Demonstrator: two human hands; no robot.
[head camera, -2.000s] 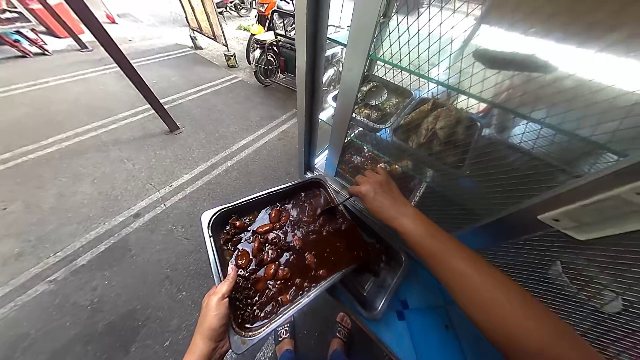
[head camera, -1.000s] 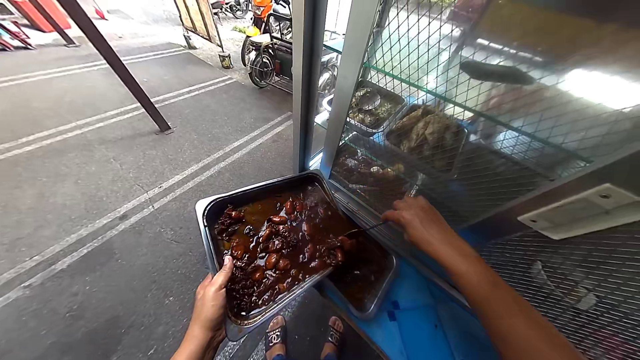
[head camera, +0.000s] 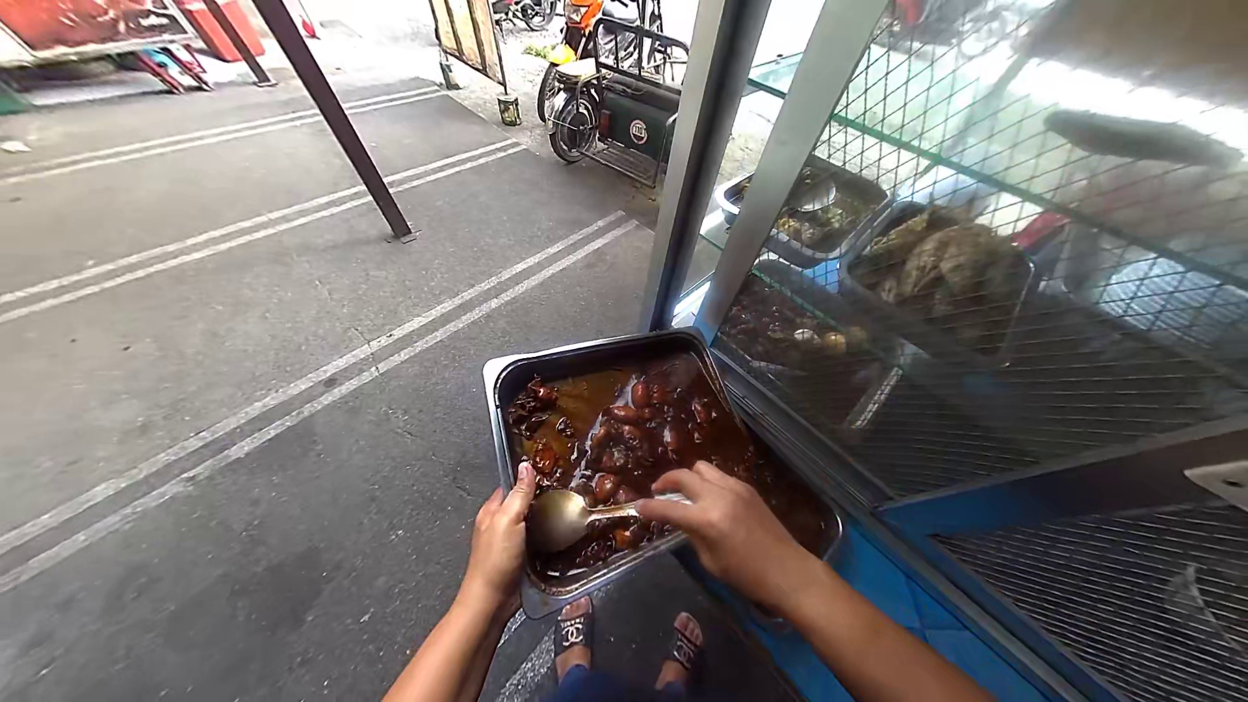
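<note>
A rectangular metal food tray (head camera: 507, 409) holds a dark brown stew with reddish pieces in thin sauce. My left hand (head camera: 502, 541) grips its near left rim, thumb over the edge. Between the fingers of my right hand (head camera: 717, 517) is the handle of a metal spoon (head camera: 558, 520), its bowl over the tray's near left corner beside my left thumb. Under the right side of this tray shows a second metal tray (head camera: 831, 531) with dark sauce, mostly covered, by the cabinet's blue ledge.
The glass cabinet's metal frame (head camera: 687, 175) rises just beyond the tray; wire mesh backs its panes. Inside are a tray of food with a spoon (head camera: 804, 210) and another with large brown pieces (head camera: 951, 268). A slanted metal post (head camera: 336, 122) meets the pavement at left, and a cargo tricycle (head camera: 634, 117) stands behind.
My right hand has moved from the tray's right side toward its near edge, bringing the spoon to the near left corner. My left hand still holds the rim.
</note>
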